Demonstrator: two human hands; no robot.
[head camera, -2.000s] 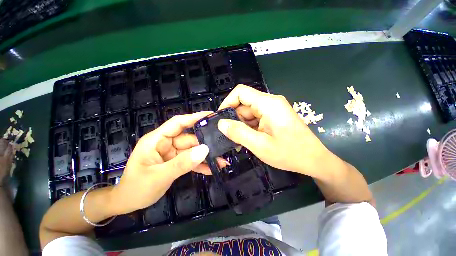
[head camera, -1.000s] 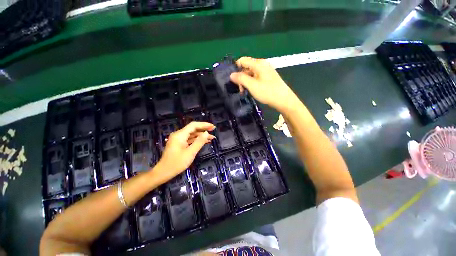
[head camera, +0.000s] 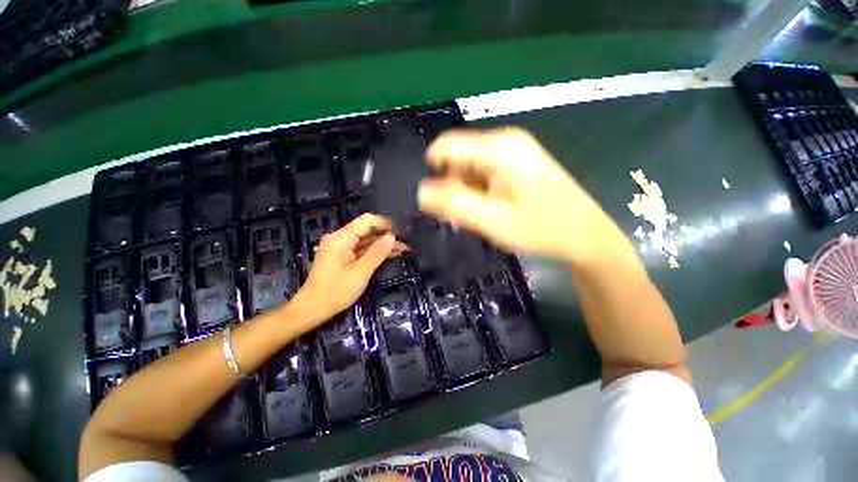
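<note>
The glossy black blister tray (head camera: 334, 428) lies in front of me with rows of oblong pockets, many with black phone housings in them. My right hand (head camera: 517, 202) is blurred and holds a black phone housing (head camera: 400, 179) by its right side, raised over the tray's right part. My left hand (head camera: 343, 268) is over the middle of the tray, thumb and fingers close together near the fingertips. Whether something tiny is between them I cannot tell.
Pale paper scraps lie on the dark green bench at right (head camera: 656, 218) and left (head camera: 26, 287). A neighbouring black tray (head camera: 804, 141) is at far right, a pink fan (head camera: 833, 287) at the right bench edge. The green belt (head camera: 310, 61) and white rail run beyond the tray.
Since two seconds ago my hands have parted. Since one second ago my right hand has come nearer with the housing, from the tray's far right edge. My left hand has moved little.
</note>
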